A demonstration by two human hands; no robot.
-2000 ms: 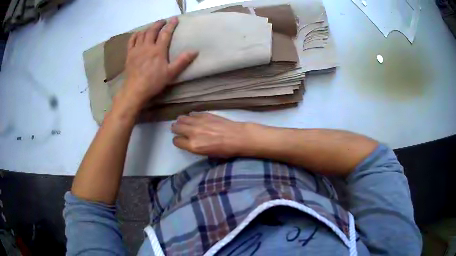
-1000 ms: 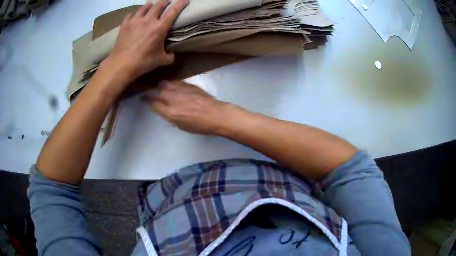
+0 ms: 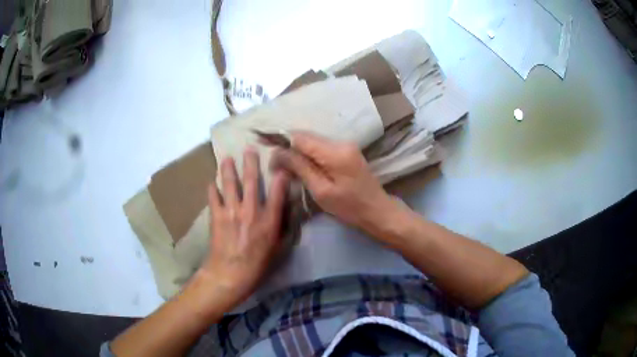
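A stack of folded beige and brown cut pieces (image 3: 328, 108) lies at a slant in front of me, with many layered edges at its right end. My left hand (image 3: 241, 223) lies on top of the stack, palm down with fingers spread, holding nothing. My right hand (image 3: 339, 174) is over the middle of the stack, blurred, with its fingertips pinched on a narrow brown tie strip (image 3: 269, 138). A thin pale length hangs below the fingers. How the strip runs under the stack is hidden.
Another strip (image 3: 218, 52) lies behind the stack near a small printed label (image 3: 246, 90). Tied bundles (image 3: 59, 42) are at the far left. A white card template (image 3: 513, 31) and a small white disc (image 3: 518, 114) lie to the right. The white table (image 3: 77, 209) has a curved front edge.
The stack has turned to a slant and come nearer. My right hand has moved from the table in front of it up over its top, with the strip. The label and back strip have come into view.
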